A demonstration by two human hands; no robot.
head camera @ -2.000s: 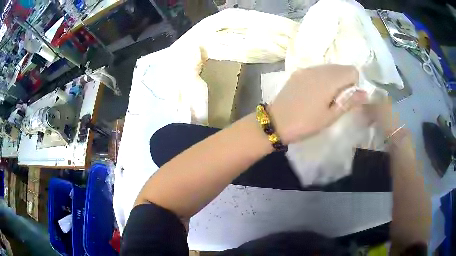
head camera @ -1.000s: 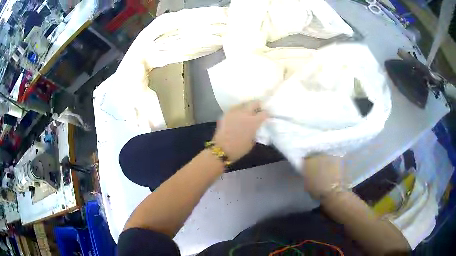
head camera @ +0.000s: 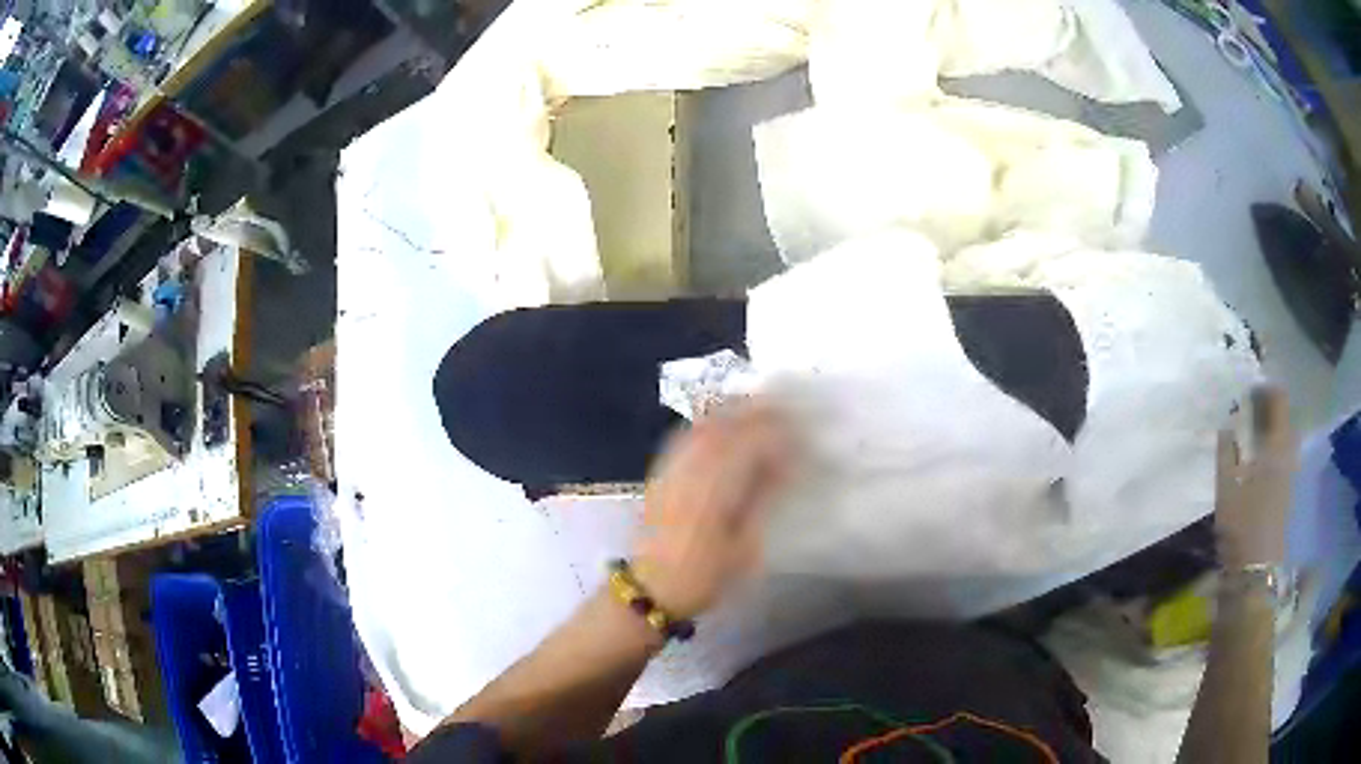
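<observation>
A white garment (head camera: 911,433) lies spread over the right part of the black sleeve board (head camera: 567,391), whose rounded left end is bare. A small textured piece of the cloth sticks out left near my left fingers. My left hand (head camera: 714,493), blurred, with a bead bracelet, rests at the garment's left edge; whether its fingers grip cloth cannot be told. My right hand (head camera: 1257,475) is at the garment's right edge, blurred, fingers raised beside the cloth. The dark steam iron (head camera: 1302,276) rests at the far right, touched by neither hand.
More cream cloth (head camera: 970,164) lies bunched behind the board on the pale pressing table (head camera: 433,597). A brown cardboard piece (head camera: 615,194) is behind the board. Scissors loops (head camera: 1233,48) show at the far right edge. Blue bins (head camera: 299,627) and a sewing machine (head camera: 112,403) stand left.
The garment has gone from bunched in my hands to spread flatter over the board. My right hand has moved right to its far edge. The view has shifted.
</observation>
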